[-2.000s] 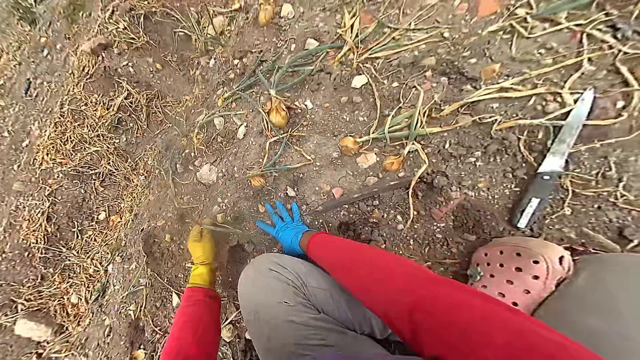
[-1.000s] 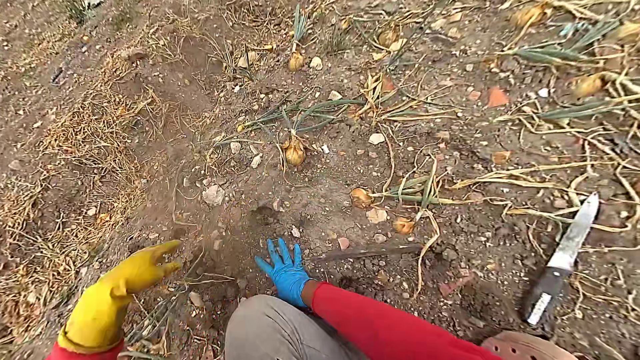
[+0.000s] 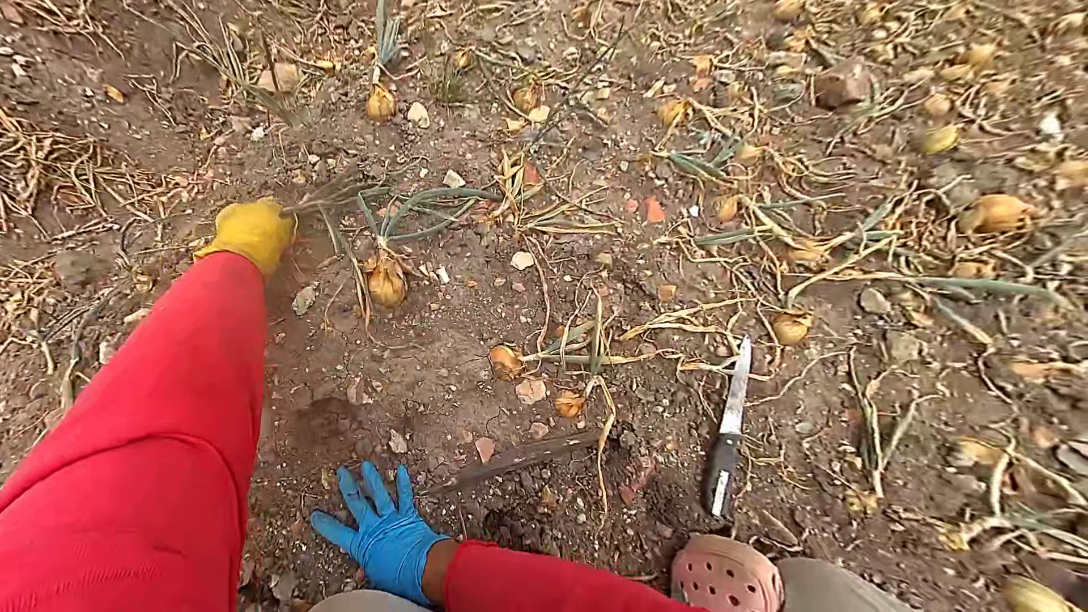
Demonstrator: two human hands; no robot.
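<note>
My left hand (image 3: 253,234), in a yellow glove, is closed around blurred thin weed stems (image 3: 331,197) low over the soil, left of an onion (image 3: 387,282) with green leaves. Its fingertips are hidden. My right hand (image 3: 382,531), in a blue glove, lies palm down on the soil with its fingers spread, holding nothing. Just right of it a dark flat strip (image 3: 518,459), perhaps wood, lies on the ground. Two small onions, one (image 3: 507,362) slightly above the other (image 3: 569,403), sit beyond that strip. A knife (image 3: 728,433) with a black handle lies farther right, blade pointing away.
A pink perforated clog (image 3: 727,578) is at the bottom, close to the knife handle. More onions (image 3: 999,212) with dry tops cover the soil at the right. Dry stalks (image 3: 59,174) lie at the far left, and stones (image 3: 843,83) are scattered about.
My left hand has moved forward from the lower left, and its spread fingers have closed on the stems. My right hand stays spread on the soil. The view has shifted.
</note>
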